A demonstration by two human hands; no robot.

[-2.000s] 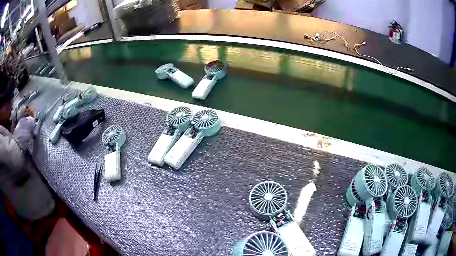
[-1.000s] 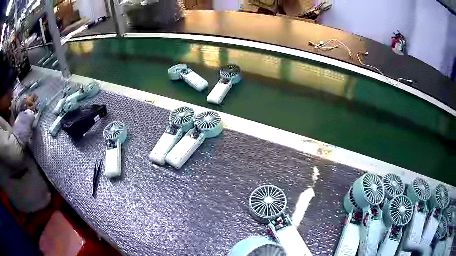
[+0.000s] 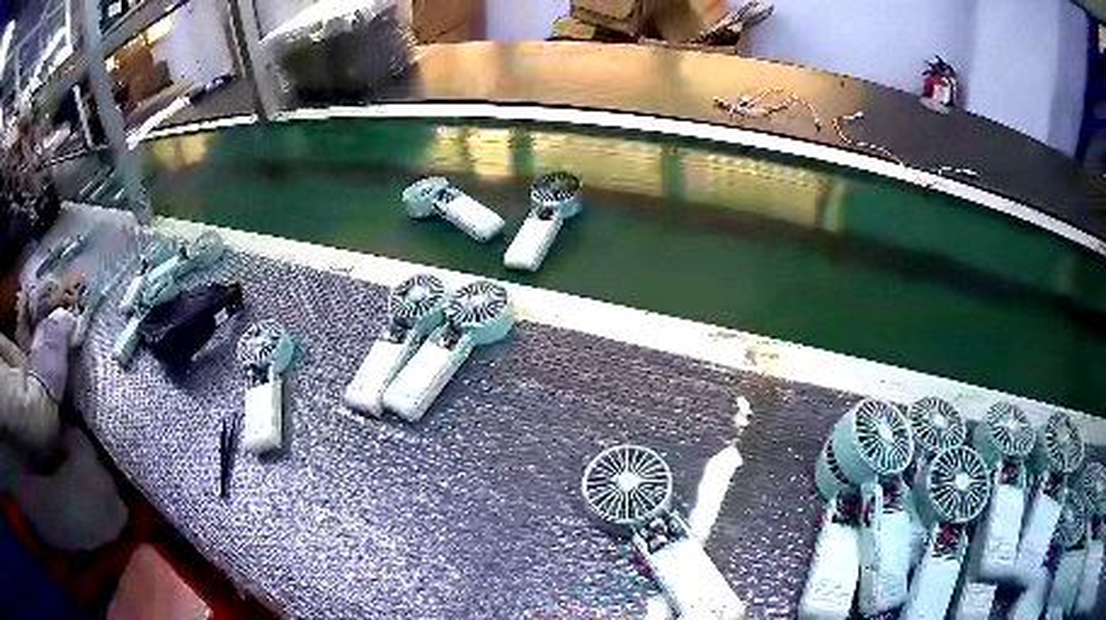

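Observation:
Neither of my hands is in the picture. Nearest in front of me, a mint-green handheld fan (image 3: 627, 484) lies on the grey shiny bench mat (image 3: 400, 509), its pale handle (image 3: 694, 581) pointing down to the frame's lower edge. Dark and reddish parts show at its neck. A small pale piece shows at the bottom edge beside the handle; I cannot tell what it is. A cluster of waiting fans (image 3: 876, 438) lies at the right. Two fans (image 3: 425, 369) lie side by side mid-bench, and a single fan (image 3: 263, 406) lies further left.
Thin dark tweezers (image 3: 227, 454) lie at the left, near a black pouch (image 3: 188, 321) and more fans (image 3: 152, 279). Two fans (image 3: 543, 230) lie on the green belt (image 3: 776, 267). A neighbouring worker's hand (image 3: 51, 339) is at far left, above a red stool (image 3: 158, 587). Cables (image 3: 776, 107) lie beyond.
The fan head at the bottom edge, seen in the earlier frames, has gone from view. The two belt fans have shifted right relative to the bench. The view has also shifted slightly.

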